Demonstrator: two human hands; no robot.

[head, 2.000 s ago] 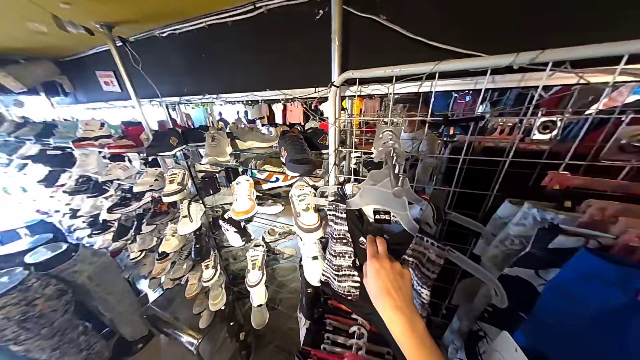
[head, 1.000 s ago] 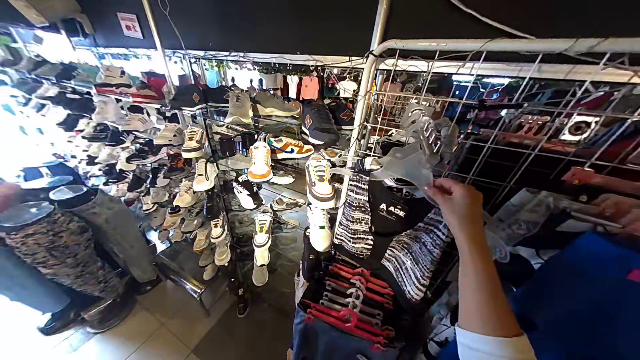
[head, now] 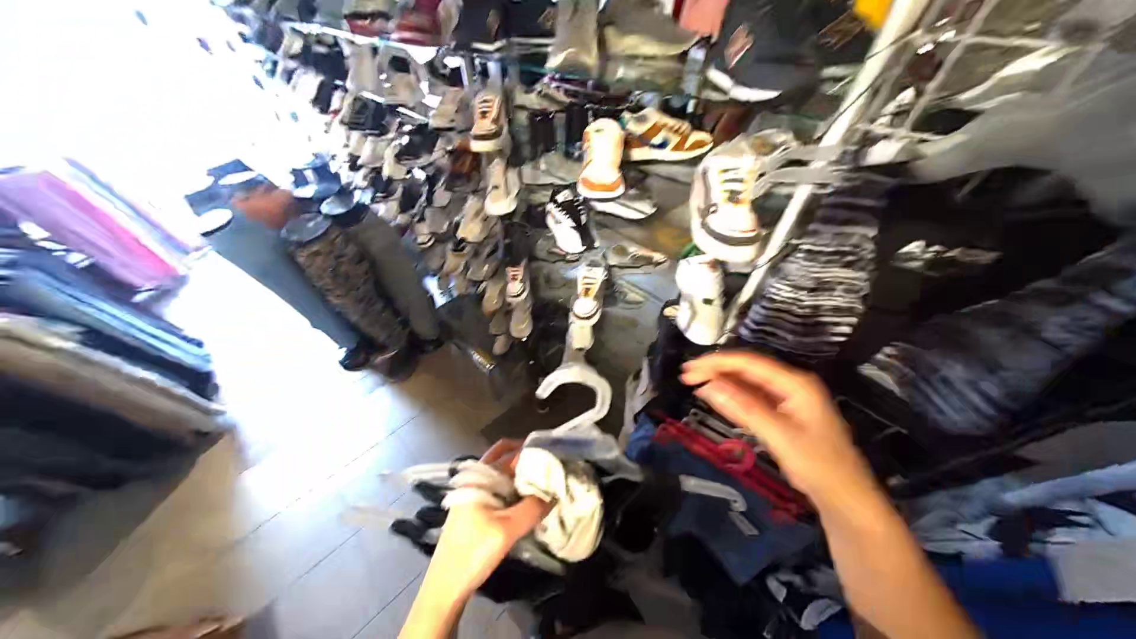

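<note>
My left hand [head: 488, 519] grips a bunched white and black garment [head: 564, 506] at the lower middle. A pale plastic hanger [head: 581, 390] rises from that garment, its hook upward. Over the red hangers [head: 728, 453], my right hand [head: 772, 408] is raised with its fingers extended together and the thumb a little apart; nothing shows in it. Dark clothes [head: 737, 541] hang under these hangers. To the right of my right hand hangs a black garment with striped black-and-white sleeves [head: 821, 266], blurred by motion.
Sneakers [head: 732, 200] line a tall rack ahead. A metal pole [head: 821, 169] of the display grid slants at the upper right. Trousers on mannequin legs [head: 346, 275] stand on the tiled floor at left, with folded clothes [head: 98, 355] stacked beyond them at the left edge.
My right hand has left the hanger of the striped-sleeve garment. My left hand has come into view holding a bunched garment on a hanger. The view has swung down and left.
</note>
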